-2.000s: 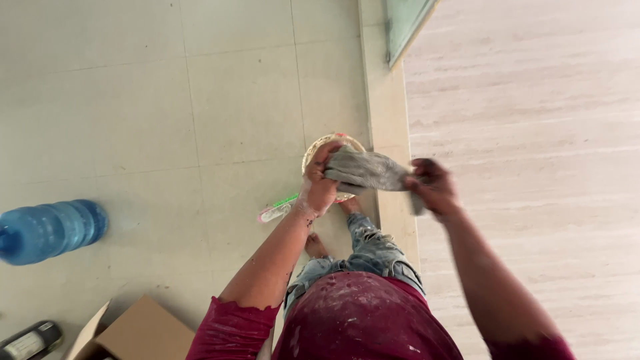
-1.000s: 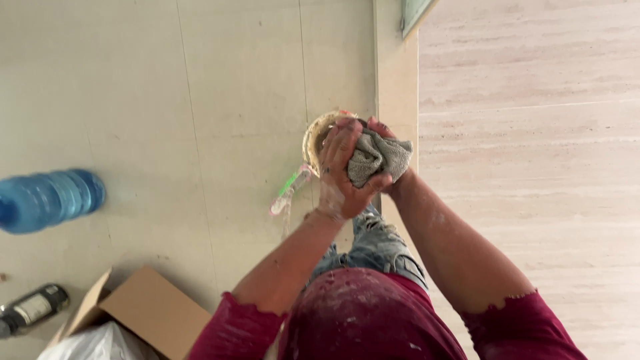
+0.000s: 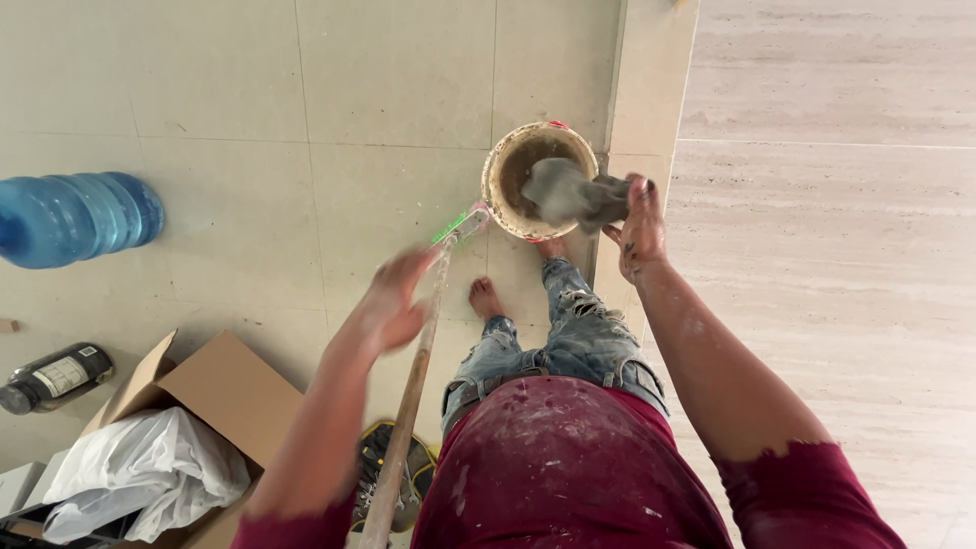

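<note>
A wet grey cloth [image 3: 568,191] hangs from my right hand [image 3: 643,229], blurred, its loose end over the mouth of a round, stained bucket [image 3: 492,200]. Murky water [image 3: 526,164] shows inside the bucket. My left hand [image 3: 393,305] is off to the left, blurred, with fingers apart and nothing seen in it. Close to that hand runs the wooden handle [image 3: 415,374] of a brush [image 3: 463,226] with green bristles, whose head lies against the bucket's lower left side. Whether the left hand touches the handle, I cannot tell.
On the left lie a large blue water bottle [image 3: 84,217] and a dark bottle [image 3: 59,377]. An open cardboard box [image 3: 232,389] holds a white plastic bag [image 3: 152,465]. Shoes [image 3: 396,473] stand beside the handle. A raised tile ledge [image 3: 652,99] runs right of the bucket.
Both hands were together on the bunched cloth a second ago. Now my left hand has let go and moved left, while the cloth hangs loosely from my right hand.
</note>
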